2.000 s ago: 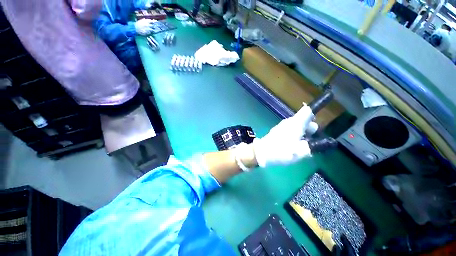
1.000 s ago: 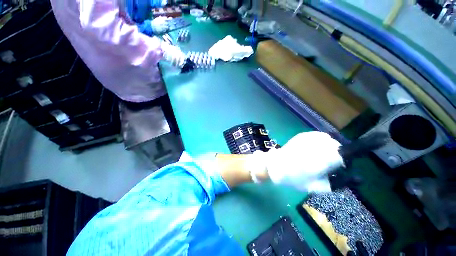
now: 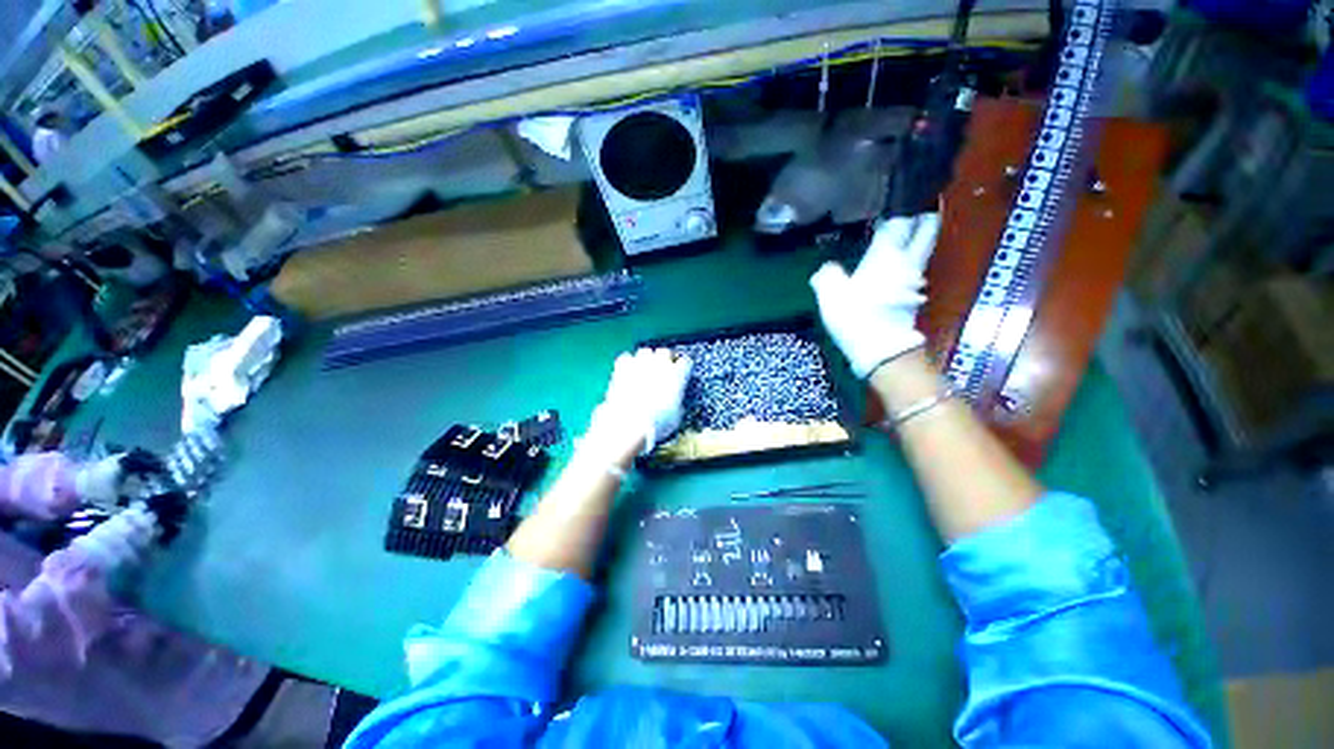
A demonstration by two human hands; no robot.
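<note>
My left hand [image 3: 644,398], in a white glove, is at the left end of the black screw tray [image 3: 749,457], its fingers over the silvery screws [image 3: 761,378]. Its fingertips are hidden. My right hand [image 3: 882,300], gloved, is raised beyond the tray's right side, at the lower end of the hanging black electric screwdriver [image 3: 929,154]. Whether it grips the screwdriver is unclear. The black jig cover plate [image 3: 746,544] lies in front of me, with a row of fins showing in its long slot. Finned heat sink assemblies [image 3: 471,483] with pale squares cluster left of it.
Thin tweezers-like rods [image 3: 797,493] lie between tray and plate. A clear component tube [image 3: 1031,220] slants over an orange-brown board [image 3: 1119,190] at right. A white round-faced device [image 3: 647,173], brown box [image 3: 439,252] and bluish tubes [image 3: 483,318] are behind. A neighbour's gloved hands [image 3: 139,505] are at left.
The view has swung right to face the tray and plate. My left hand has moved from near the white device back to the tray. My right hand has come into view.
</note>
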